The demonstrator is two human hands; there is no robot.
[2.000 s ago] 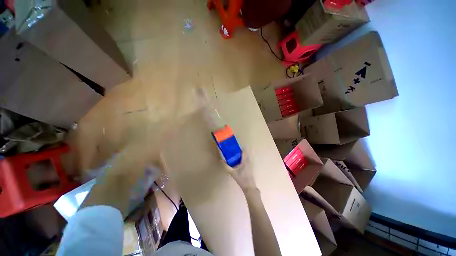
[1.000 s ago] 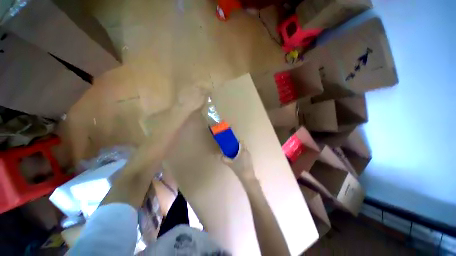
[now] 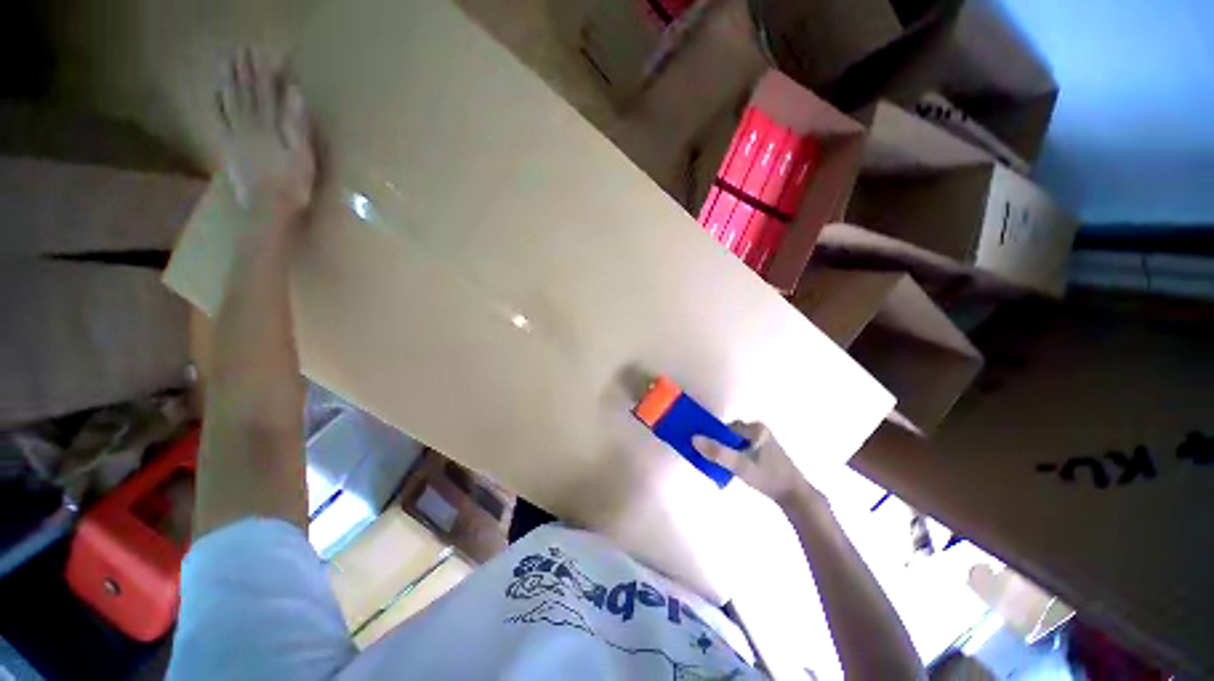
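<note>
A large brown cardboard carton [image 3: 439, 286] lies across the middle with its plain side up. Shiny glints of clear tape run along it. My right hand [image 3: 756, 459] holds the blue tape gun [image 3: 692, 432] near the carton's near right part, its orange end towards the carton. My left hand [image 3: 266, 140] lies flat with fingers spread on the far left part of the carton and holds nothing.
Open cartons stand along the right, one with red boxes [image 3: 762, 186]. A large printed carton [image 3: 1118, 466] is at the right edge. A red stool [image 3: 133, 552] is at lower left, beside small taped cartons [image 3: 400, 565].
The view has turned and moved closer to the carton. The tape gun has moved along the carton towards its near right end. My left hand has gone from the tape strip to flat on the carton.
</note>
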